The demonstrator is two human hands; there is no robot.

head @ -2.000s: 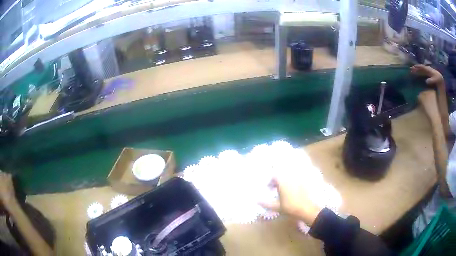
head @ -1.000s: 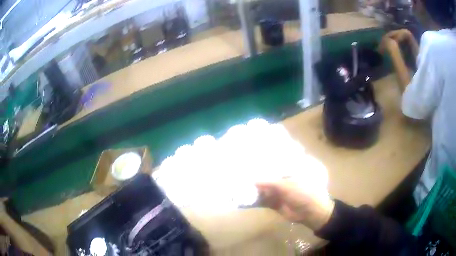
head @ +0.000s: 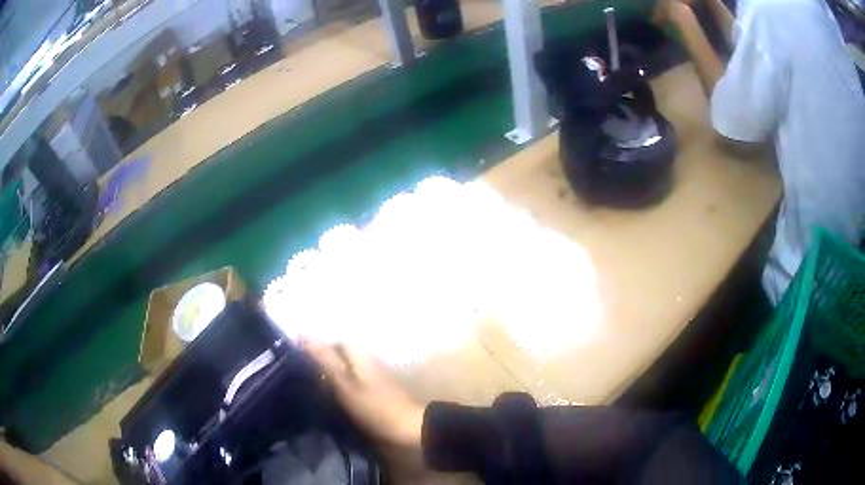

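Note:
My right hand [head: 365,384], in a dark sleeve, is low in the centre, with its fingertips at the right end of the black housing [head: 204,393]. Glare and blur hide whether it holds anything. The open housing lies at lower left, with a pale curved strip [head: 248,377] and a small white disc [head: 164,445] in it. The overexposed white gear pile [head: 427,275] lies just beyond my hand. My left hand is not in view.
A cardboard box [head: 152,332] holds a round white tub [head: 199,311] behind the housing. A black unit [head: 618,156] stands upright beyond the pile. A person in a white shirt [head: 797,104] is at right, above a green crate [head: 792,350]. A bare forearm [head: 28,469] shows at lower left.
My right hand has moved left from the gear pile to the housing. The view has swung right and down, showing more of the green crate and the person at right.

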